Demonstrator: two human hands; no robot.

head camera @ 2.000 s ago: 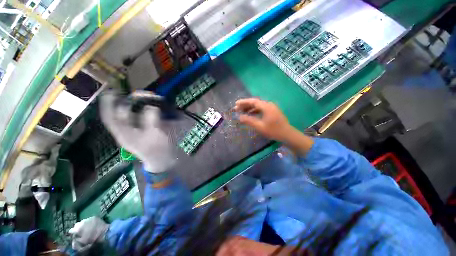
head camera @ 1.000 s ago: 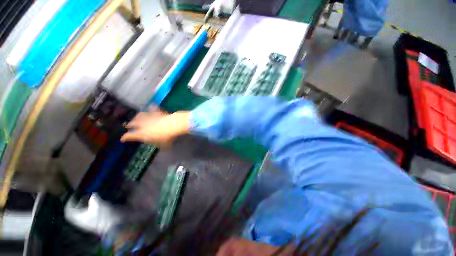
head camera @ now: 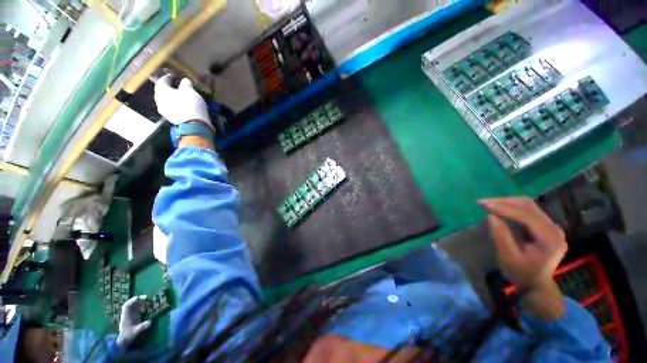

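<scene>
Two green circuit board panels lie on the black mat, one at the back and one nearer the middle, its right end bright. My left hand, in a white glove with a blue wrist band, is stretched forward at the upper left, beyond the mat's far left corner. A dark object is beside it; whether the fingers hold anything is unclear. My right hand is bare, off the mat to the right in front of the bench edge, fingers bent and apart, with nothing visible in it.
A pale tray at the upper right holds three rows of panels. A blue-edged metal unit with orange parts stands behind the mat. A neighbour's gloved hand touches a panel at the lower left. A red divided tray is low right.
My right hand, over the back of the mat a second ago, is now right of it. My left hand has reached forward and away from the mat. Both panels still lie there.
</scene>
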